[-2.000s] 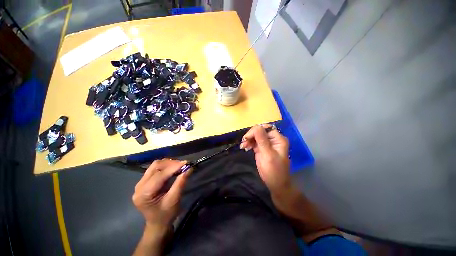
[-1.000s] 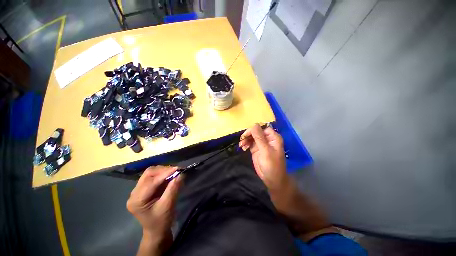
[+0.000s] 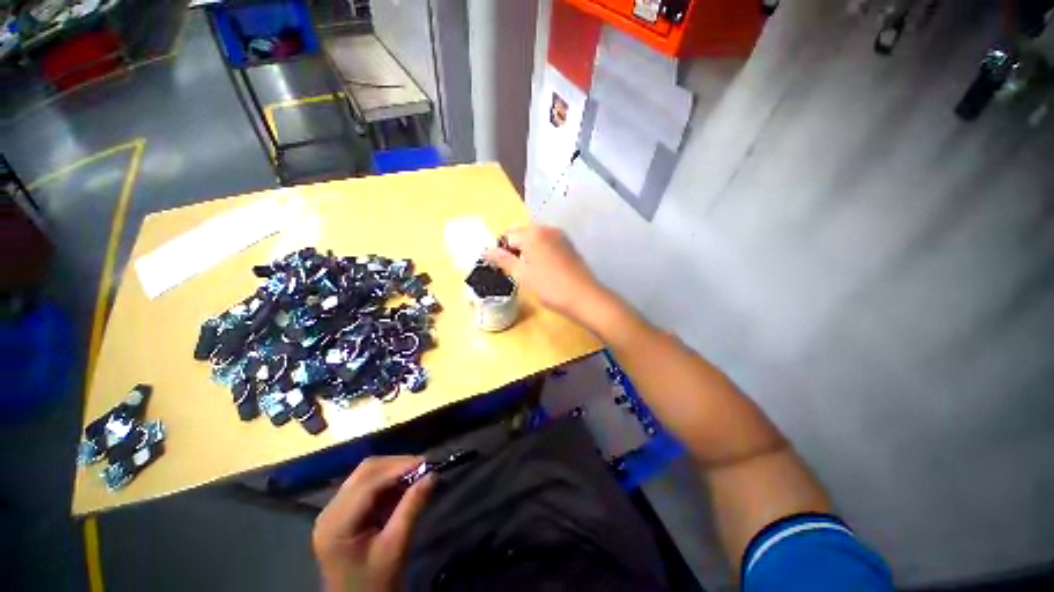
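Observation:
My left hand (image 3: 368,520) holds a small black leather tab (image 3: 448,465) with a shiny metal part over my dark apron, below the table's front edge. My right hand (image 3: 537,264) is at the rim of the whitish paint pot (image 3: 496,308), which holds black contents. Its fingers are closed around something small and dark that I cannot make out. A thin dark rod (image 3: 564,185) slants up behind the hand. A large pile of black and silver tabs (image 3: 318,330) lies mid-table, and a small group of tabs (image 3: 123,437) lies at the left edge.
A white paper strip (image 3: 214,243) lies at the back left of the yellow table (image 3: 462,401). A blue crate (image 3: 659,453) with small dark pieces is below right. Hanging clips (image 3: 982,83) and an orange machine part (image 3: 682,26) are above. Racks stand behind the table.
My right hand has moved from beside the tab up and forward to the paint pot. My left hand still holds the tab. The view has tilted up, showing the orange part and clips.

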